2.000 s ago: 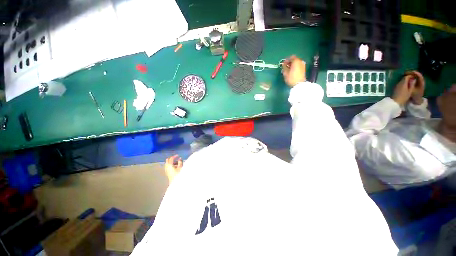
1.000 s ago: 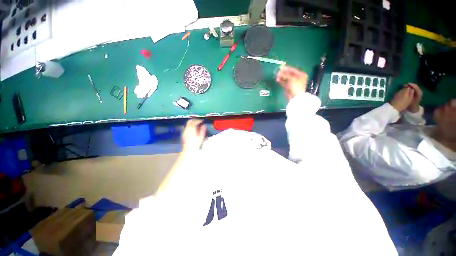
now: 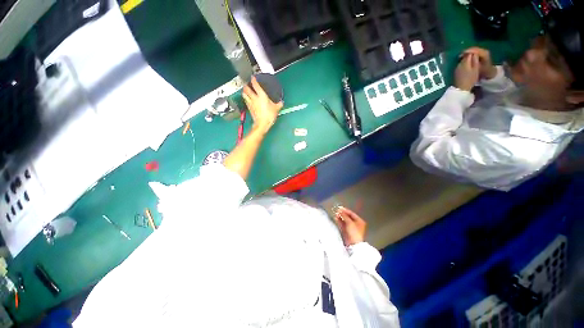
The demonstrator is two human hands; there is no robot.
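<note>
My left hand (image 3: 261,110) reaches across the bench with fingers and thumb around a dark round pad (image 3: 271,87). Only one plain dark pad shows; the hand may hide another. My right hand (image 3: 352,228) is off the bench, low at the right of my body, with a small pale, shiny thing (image 3: 338,209) at its fingertips, too small to name. A white-green strip (image 3: 293,109) lies right of the left hand. Two small pale pieces lie below it. A speckled round dish (image 3: 216,157) is partly hidden by my left forearm.
A red-handled tool (image 3: 241,127) and a metal clamp (image 3: 222,107) are left of my hand. Tweezers (image 3: 332,114), a dark pen-like tool (image 3: 350,106), a white slotted plate (image 3: 406,84) and black trays (image 3: 390,32) are to the right. A coworker sits at the far right.
The view has turned and shifted. My left hand has come up from the bench's front edge to the dark pad. My right hand has left the strip and moved down off the bench.
</note>
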